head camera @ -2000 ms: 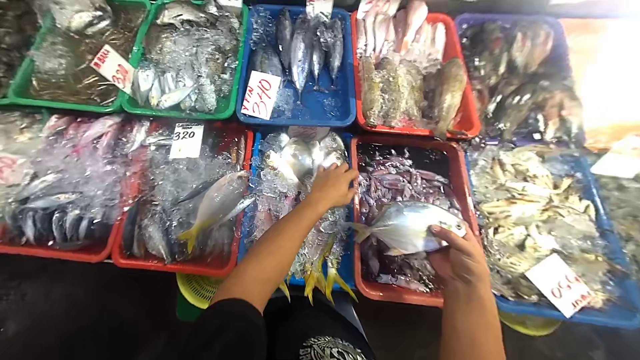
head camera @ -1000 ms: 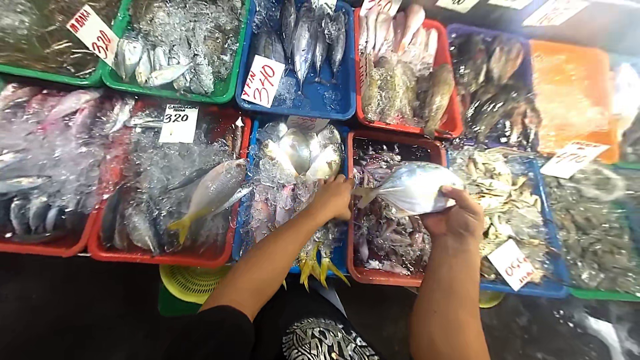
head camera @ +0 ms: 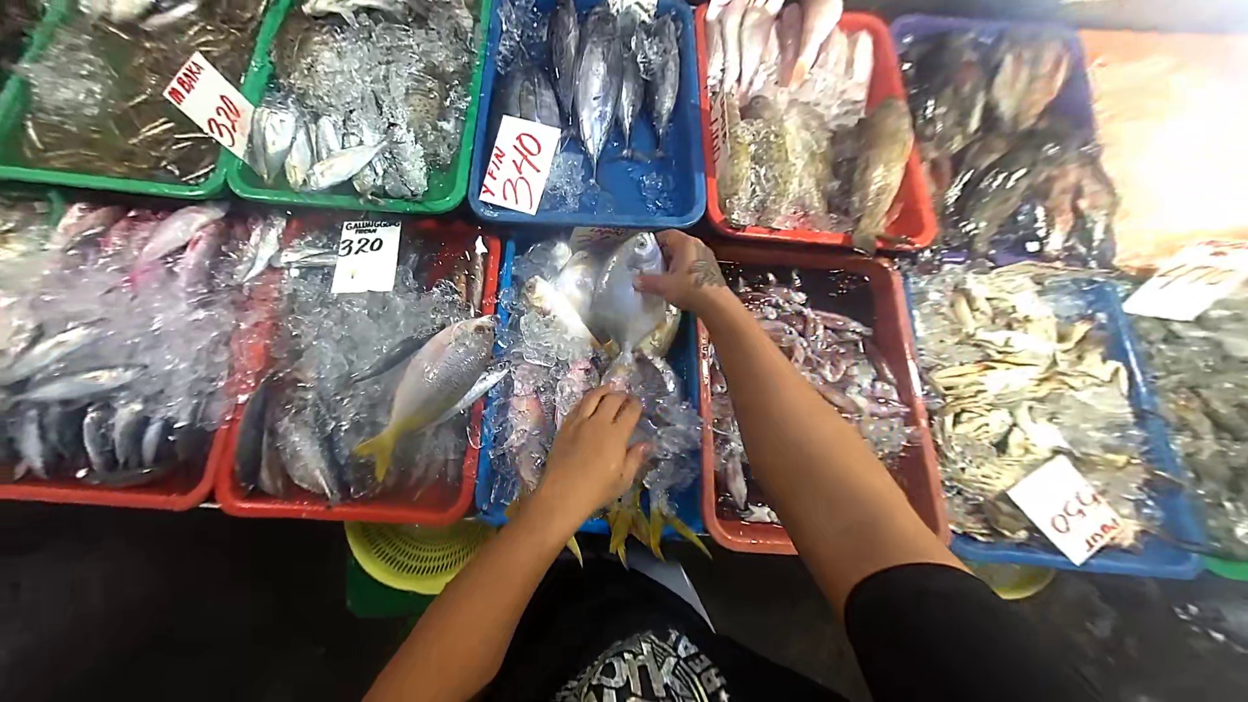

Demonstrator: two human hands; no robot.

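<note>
A silvery flat-bodied fish (head camera: 624, 304) lies head away over the iced fish in the middle blue tray (head camera: 490, 419). My right hand (head camera: 682, 273) grips it near the head, thumb on its flank. Just below its tail, my left hand (head camera: 597, 444) rests with bent fingers over ice and fish; whether it holds anything is hidden. Yellow tail fins (head camera: 648, 526) stick out at the tray's near edge. Left of my hands, a yellow-tailed fish (head camera: 439, 380) lies on ice in a red tray (head camera: 341, 509).
Squid fill the red tray (head camera: 912, 390) on the right. Behind stand a blue tray of dark fish (head camera: 697, 117), a red tray (head camera: 915, 175) and green trays (head camera: 341, 203). Price cards (head camera: 520, 164) stand among them. A yellow basket (head camera: 414, 556) sits below the front row.
My right hand has moved left with the silvery fish, from over the squid tray to the middle blue tray. My left hand has come nearer to me, below the fish's tail.
</note>
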